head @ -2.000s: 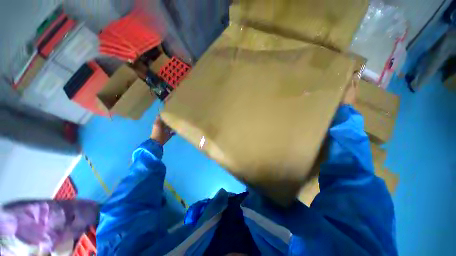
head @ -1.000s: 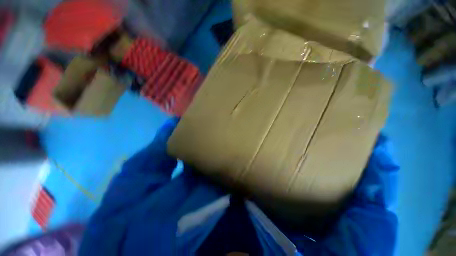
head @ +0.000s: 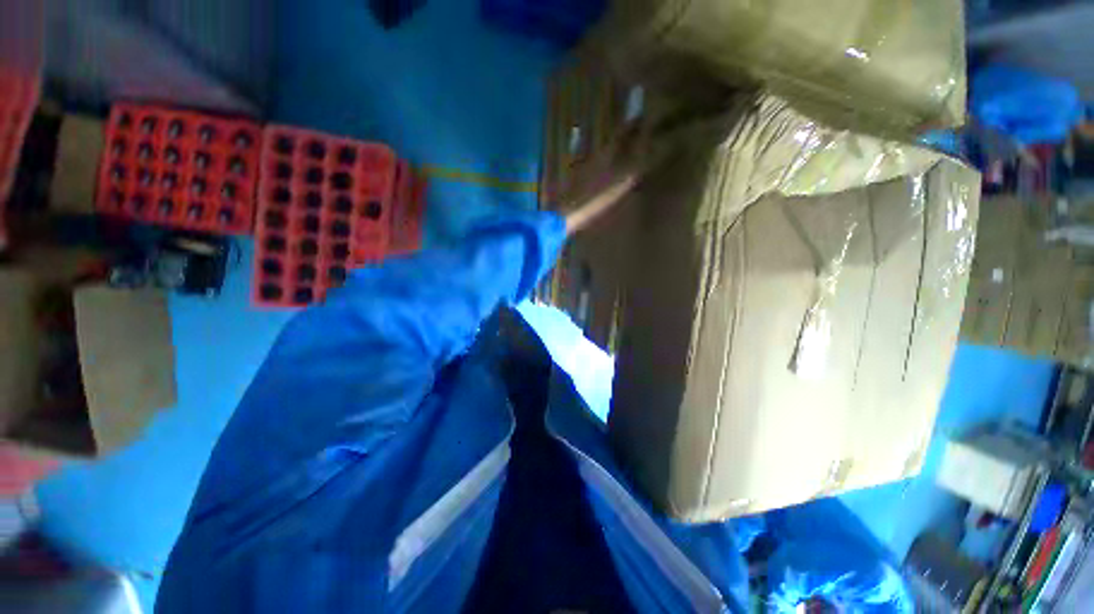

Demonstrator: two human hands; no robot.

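Observation:
A large brown carton (head: 828, 324) fills the right of the view, creased, with shiny clear tape along its upper edge. A second taped brown carton (head: 828, 48) lies against its top edge. My left hand (head: 602, 204) reaches out to the shadowed left side of the large carton; its fingertips blur into the dark there, and it appears to hold that side. My right hand is not visible; the carton hides that side.
Red perforated trays (head: 322, 216) and an open carton (head: 126, 366) stand at left on the blue floor. More cartons (head: 1020, 276) stand at far right. Stacked brown cartons (head: 588, 132) show behind my left hand. Shelving or goods (head: 1038, 528) show at lower right.
The view has turned. The large carton now sits further right and shows its side in shadow. My left hand has come back into view; the red trays appear larger and more upright.

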